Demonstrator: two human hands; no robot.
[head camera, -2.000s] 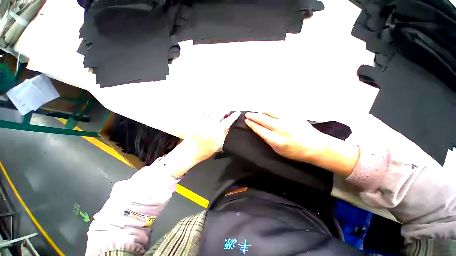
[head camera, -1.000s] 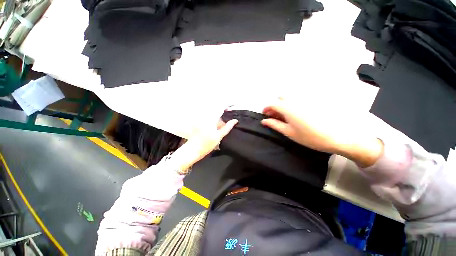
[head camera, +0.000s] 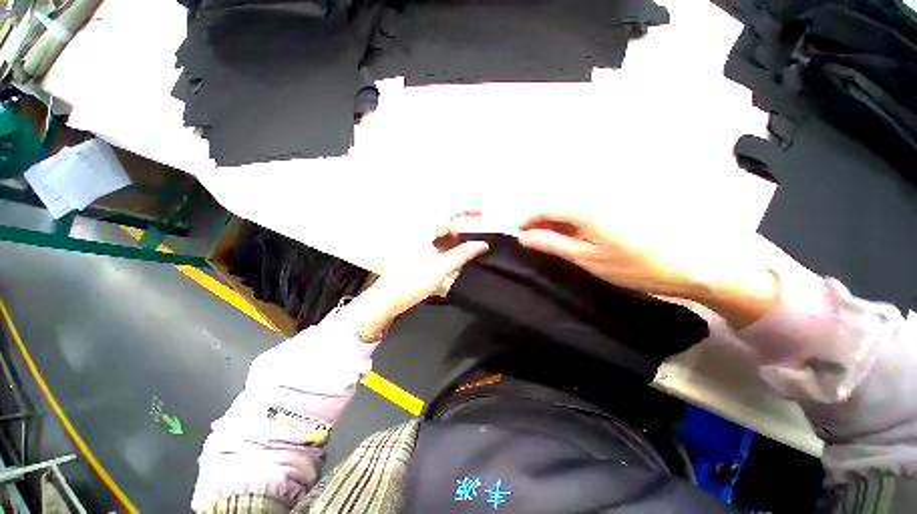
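A black fabric panel hangs from my fingers at the near edge of the white table, over the dark apron. My left hand pinches the left end of its top edge between thumb and fingers. My right hand pinches the same edge a little to the right. The edge between my fingertips looks like a dark folded strip. The panel's lower part is hard to tell from the black apron.
Black fabric piles lie on the white table: at the back left, back middle and right. A green frame with white paper and a box of black pieces are at left.
Two seconds ago my fingertips were close together; my right hand has since moved right along the edge. The panel's lower right part now spreads further right, under my right wrist.
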